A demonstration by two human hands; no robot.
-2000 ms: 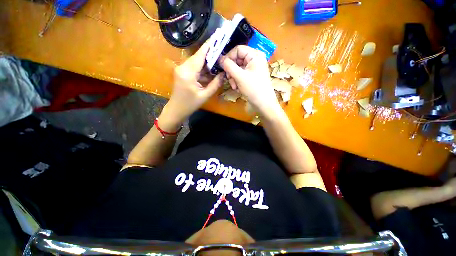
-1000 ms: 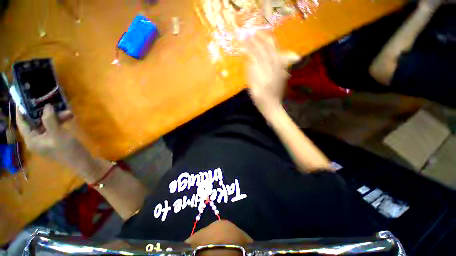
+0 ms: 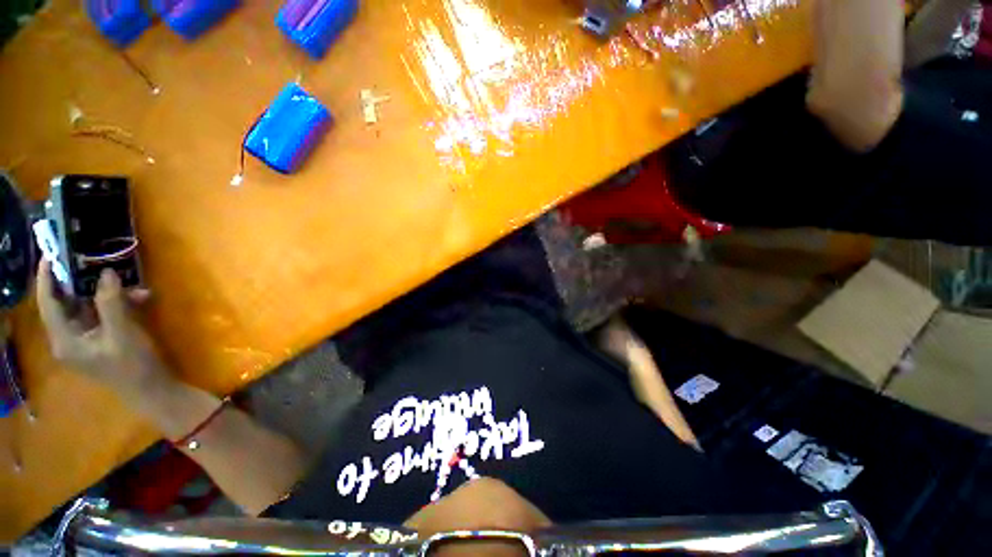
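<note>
My left hand (image 3: 98, 326), at the far left, holds a black housing (image 3: 98, 234) with a light-grey edge, its open side up and a thin pale wire inside. A black round unit (image 3: 13, 239) is beside it, cut off by the left edge. My right arm hangs below the table edge at centre right. Its dim, blurred end (image 3: 622, 343) does not show the fingers clearly, so I cannot tell what that hand does. A blue battery pack (image 3: 288, 128) with a thin lead lies on the table, right of the housing.
More blue battery packs (image 3: 315, 22) lie at the far side of the orange-brown tabletop (image 3: 326, 229). A small tan scrap (image 3: 373, 106) lies right of the single pack. Another person's arm (image 3: 859, 76) is at upper right. An open cardboard box (image 3: 870, 321) stands low on the right.
The view has swung right. My left hand has moved from the body to the far left with the housing. My right hand has left the housing, swept over the table and dropped below its edge.
</note>
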